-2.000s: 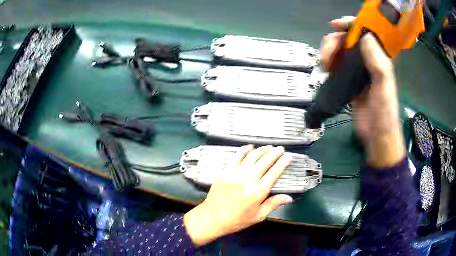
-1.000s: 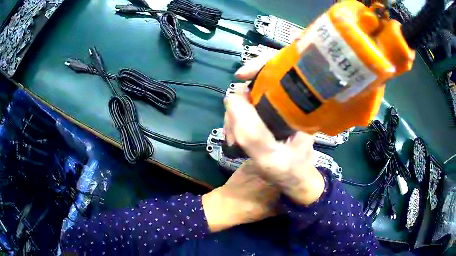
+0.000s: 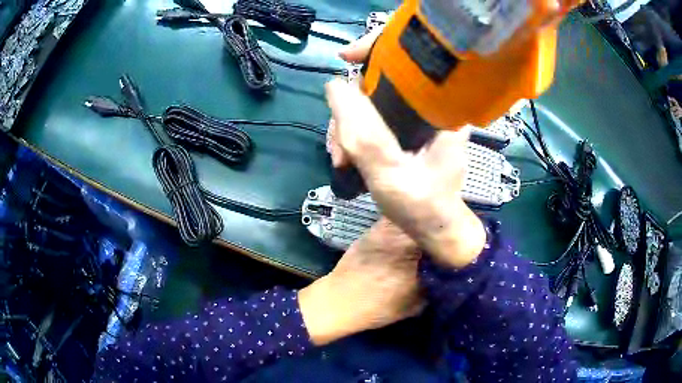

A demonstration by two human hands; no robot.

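Note:
My right hand [image 3: 404, 176] is closed around the electric screwdriver [image 3: 456, 82], orange body up and black nose down. The nose is over the left half of the nearest power adapter [image 3: 340, 219]; its tip and any contact cannot be made out. My left hand [image 3: 366, 277] lies at the near side of this adapter, its fingers hidden under my right wrist. A second adapter [image 3: 486, 176] shows beyond it, mostly behind my right hand. More adapters farther back are largely covered by the hand and tool.
Bundled output cables [image 3: 187, 194] lie left of the adapters. Tangled black cords [image 3: 579, 194] lie at right, beside two round screw dishes [image 3: 628, 221]. A long parts tray [image 3: 37, 52] is at upper left. Blue crates with clear liner [image 3: 123, 292] stand below the bench edge at lower left.
My right hand and the screwdriver have swung from the right ends of the adapters to the left side, crossing over my left hand. Since the last frame the tool has shifted slightly up and left.

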